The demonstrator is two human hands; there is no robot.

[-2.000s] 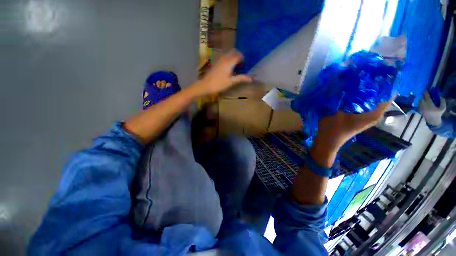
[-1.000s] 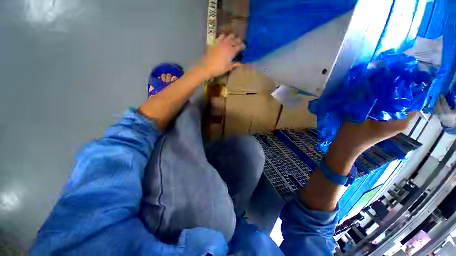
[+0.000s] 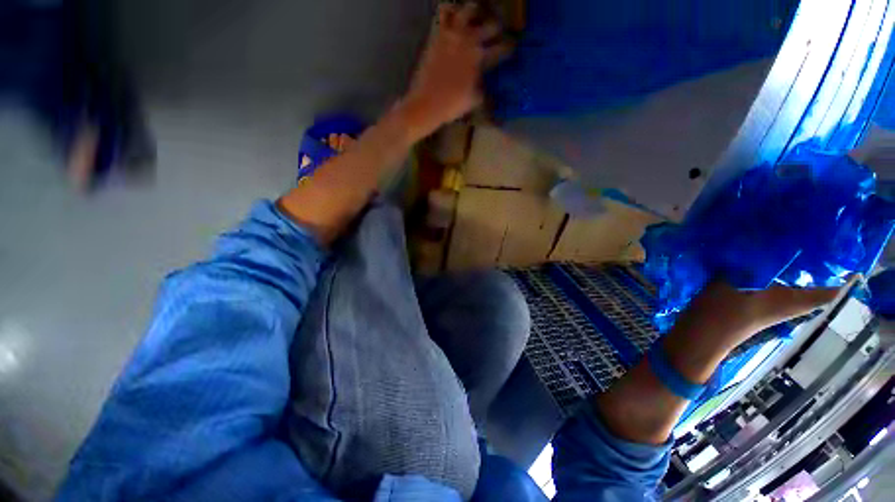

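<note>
My right hand (image 3: pixel 761 306) is closed under a crumpled, shiny blue film ball (image 3: pixel 785 221), with a blue band on its wrist. The ball is in front of stacked light cases (image 3: pixel 775 108). My left hand (image 3: pixel 456 64) is at the near left edge of a light-grey case (image 3: pixel 648 137). Its fingers are dark and blurred, and whether they pinch film cannot be told. Flat blue film (image 3: pixel 628 59) covers the upper part of this case; its edge runs slantwise from beside my left hand. The lower part shows bare grey metal.
Brown cardboard (image 3: pixel 500 216) lies below the case. Black perforated panels (image 3: pixel 579 324) are beyond my knees. Grey floor (image 3: pixel 216 167) is on the left, with a dark blurred shape (image 3: pixel 98 108), perhaps a person's leg. Racks (image 3: pixel 785 431) stand at lower right.
My left hand has moved up the picture along the case edge. The case and film ball now appear further right and lower. The dark blurred shape has appeared at upper left.
</note>
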